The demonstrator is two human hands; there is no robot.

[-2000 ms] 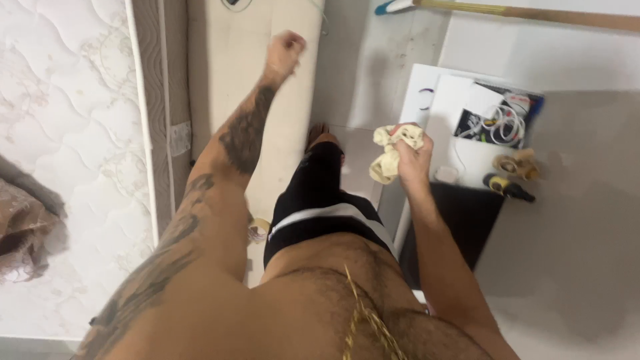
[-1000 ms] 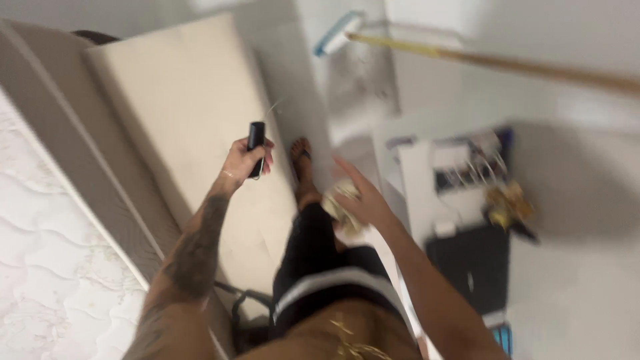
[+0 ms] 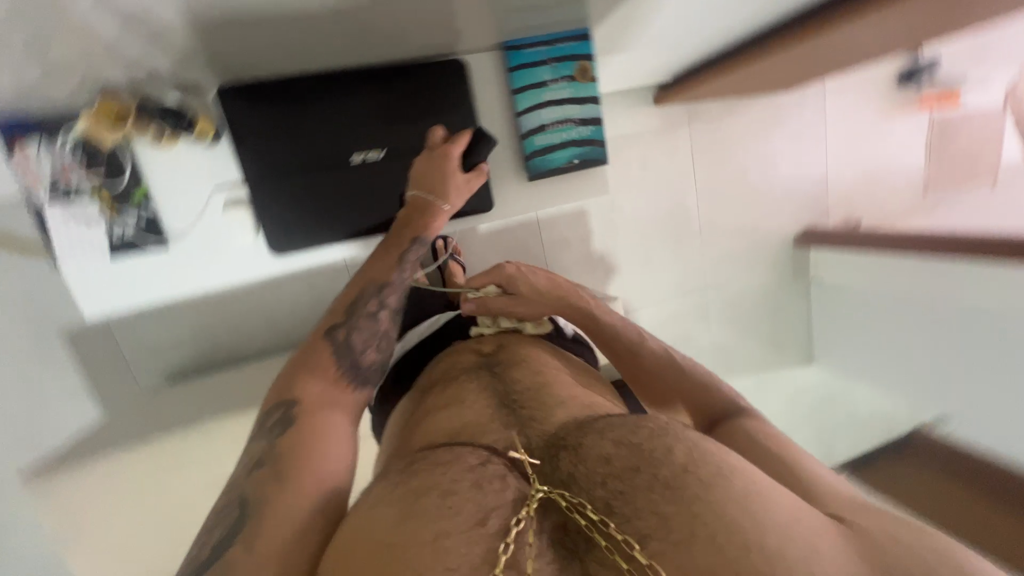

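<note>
My left hand (image 3: pixel 448 172) is closed around a small black object (image 3: pixel 479 150), over the right part of a closed black laptop (image 3: pixel 320 152). Blur hides what kind of object it is. Close to my waist, my right hand (image 3: pixel 520 290) grips a crumpled cream cloth (image 3: pixel 508 324). A thin pale cord (image 3: pixel 440 288) runs from near my left forearm toward my right hand. Right of the laptop lies a blue book or folder with black wavy stripes (image 3: pixel 556 112).
The laptop rests on a white desk (image 3: pixel 192 280). At its left are a yellow-and-black object (image 3: pixel 148 118) and a dark tray or box of cables (image 3: pixel 120 188). A brown-edged panel (image 3: pixel 744 56) is at upper right, beside a doorway with a tiled floor.
The view has turned from the bed and the cream cushion toward the desk. My left hand, over the cushion a second ago with a black object, is now above the laptop. The cloth stays in my right hand.
</note>
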